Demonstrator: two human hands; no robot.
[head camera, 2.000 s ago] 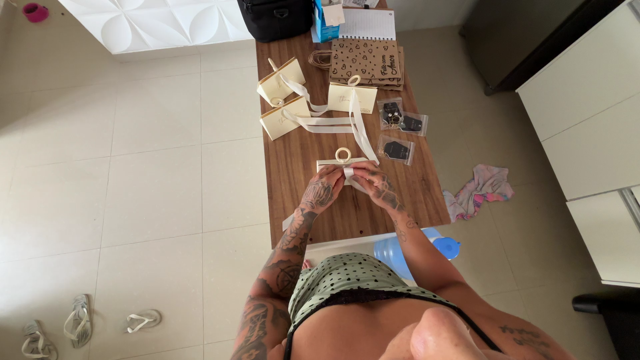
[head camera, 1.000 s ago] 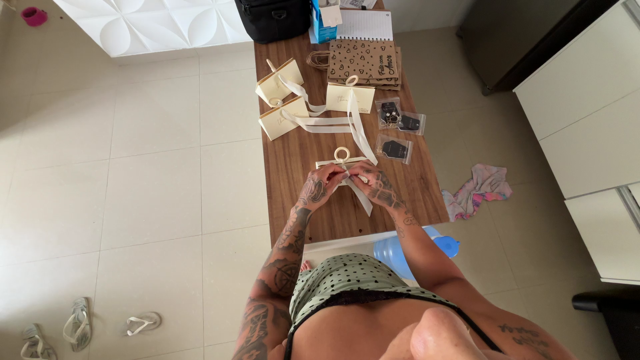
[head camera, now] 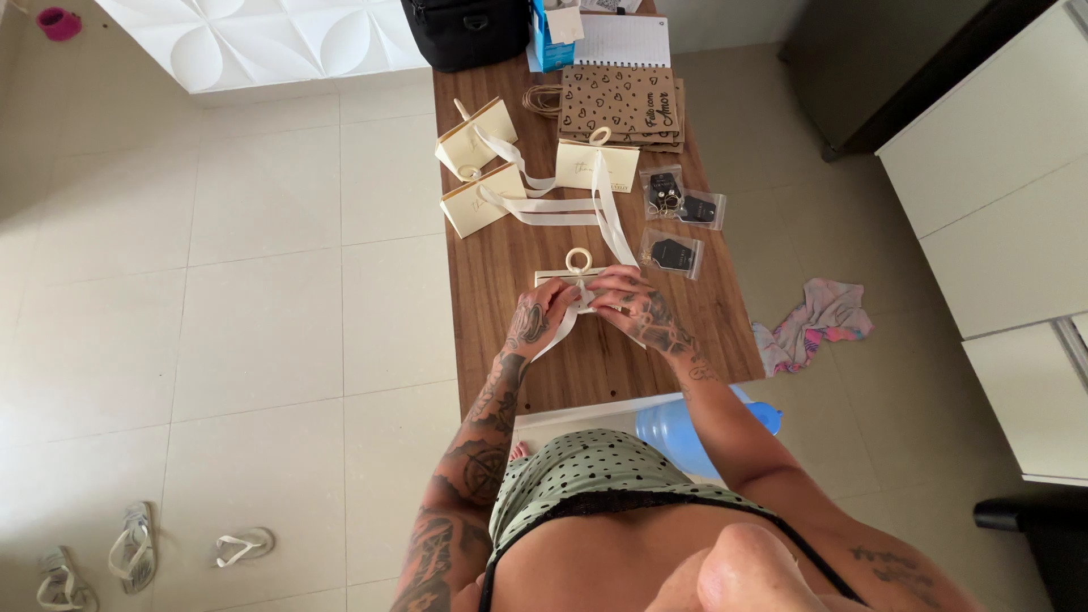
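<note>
Near the close end of the wooden table, my left hand [head camera: 542,313] and my right hand [head camera: 633,302] meet over a small cream box [head camera: 554,276] with a ring on top [head camera: 579,260]. The fingers of both pinch a white ribbon [head camera: 563,333] at the front of the box; one tail hangs toward the table edge. Three similar cream boxes stand farther back: one at the back left [head camera: 489,140], one below it [head camera: 484,201], and one to the right [head camera: 597,166]. White ribbons trail from them. Small clear bags [head camera: 673,253] holding black cards and jewelry lie at the right.
Patterned kraft paper bags [head camera: 619,102], a spiral notebook [head camera: 625,41], a blue box [head camera: 555,53] and a black bag [head camera: 469,32] occupy the table's far end. A blue water jug [head camera: 680,433] is below the near edge. A cloth [head camera: 820,321] lies on the floor at the right.
Both hands stay at the same box, and their fingers have shifted on the ribbon. A ribbon tail that hung at the right a second ago is largely hidden, and one now shows at the left.
</note>
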